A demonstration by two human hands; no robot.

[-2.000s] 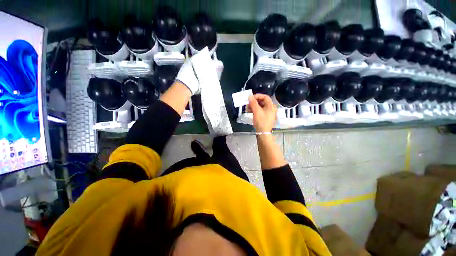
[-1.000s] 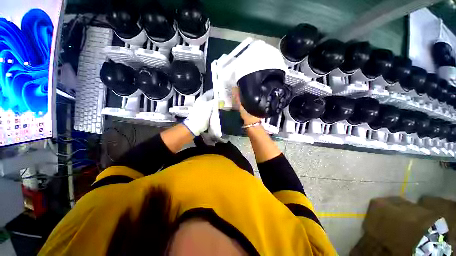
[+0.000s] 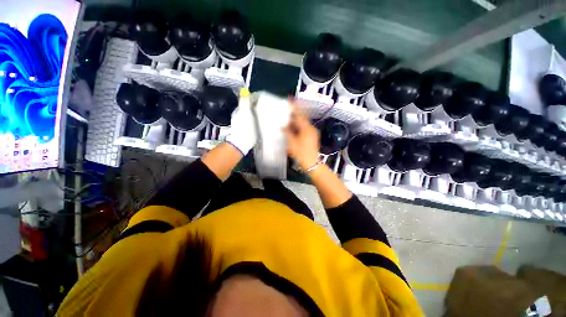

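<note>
My left hand (image 3: 244,129), in a white glove with a yellow spot at a fingertip, holds a long white label sheet (image 3: 272,139) that hangs down towards me. My bare right hand (image 3: 302,141), with a bracelet, is at the sheet's right edge. It is blurred, and I cannot tell whether its fingers touch the sheet or pinch a label. White security cameras with glossy black ball heads stand on the bench to both sides, one (image 3: 322,59) beyond my right hand and another (image 3: 219,105) left of my glove.
A white keyboard (image 3: 107,102) and a lit monitor (image 3: 32,86) are at the left. The camera rows run to the right along the dark-green bench. A grey bar (image 3: 475,31) crosses the upper right. Brown cartons (image 3: 490,291) stand on the floor at lower right.
The camera that my right hand held tilted is out of my hands. My left hand has risen with the white sheet, and my right hand has come to the sheet's edge.
</note>
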